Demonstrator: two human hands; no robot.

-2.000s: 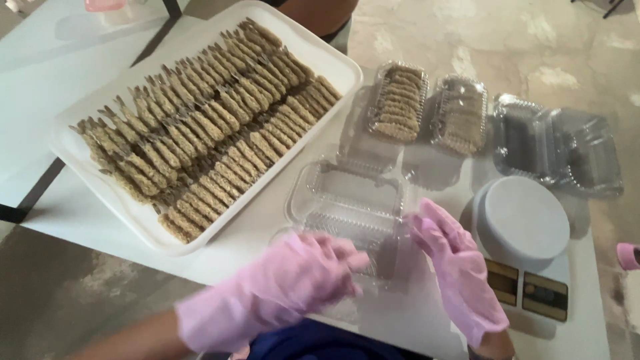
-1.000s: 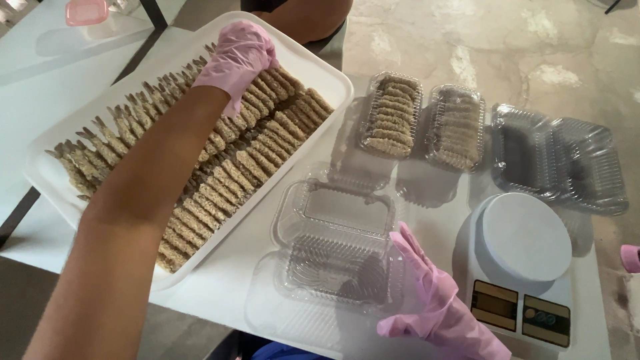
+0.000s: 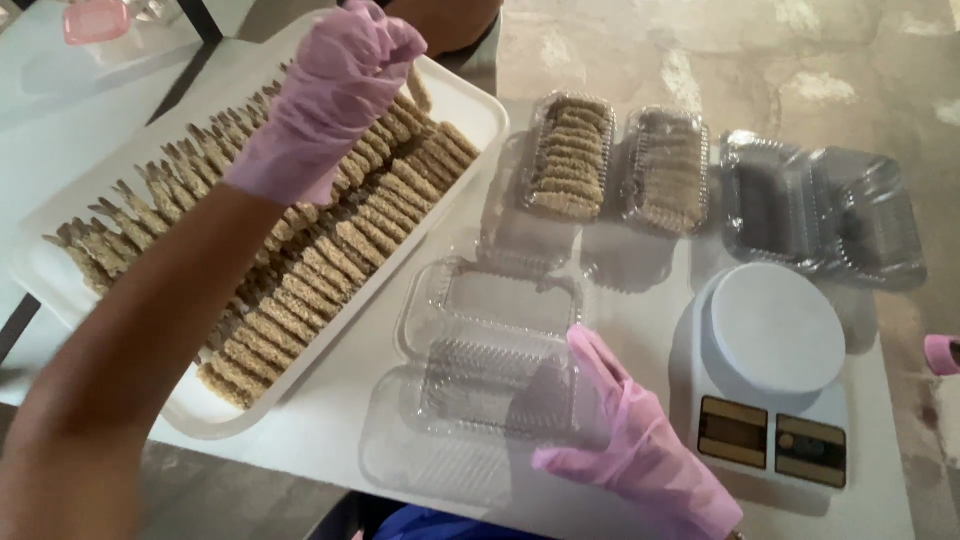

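Note:
Rows of breaded shrimp (image 3: 322,274) with tails lie in a white plastic tray (image 3: 300,386). My left hand (image 3: 330,97), in a pink glove, is over the tray's far end with its fingers curled around a breaded shrimp (image 3: 420,88), whose lower part hangs below them. An open clear plastic clamshell container (image 3: 495,382) stands on the table with no food in it. My right hand (image 3: 637,442), also gloved in pink, rests at the container's right side, thumb and fingers apart.
Two closed clamshells of breaded pieces, one (image 3: 568,157) beside the other (image 3: 666,171), stand behind. Further right are empty open clamshells (image 3: 821,206) and a white kitchen scale (image 3: 776,330). A pink-lidded container (image 3: 96,21) is at upper left. Part of another person (image 3: 450,22) shows beyond the tray.
My left hand has gone from the clear container to the tray's far end and now has a shrimp lifted there. My right hand stays beside the container.

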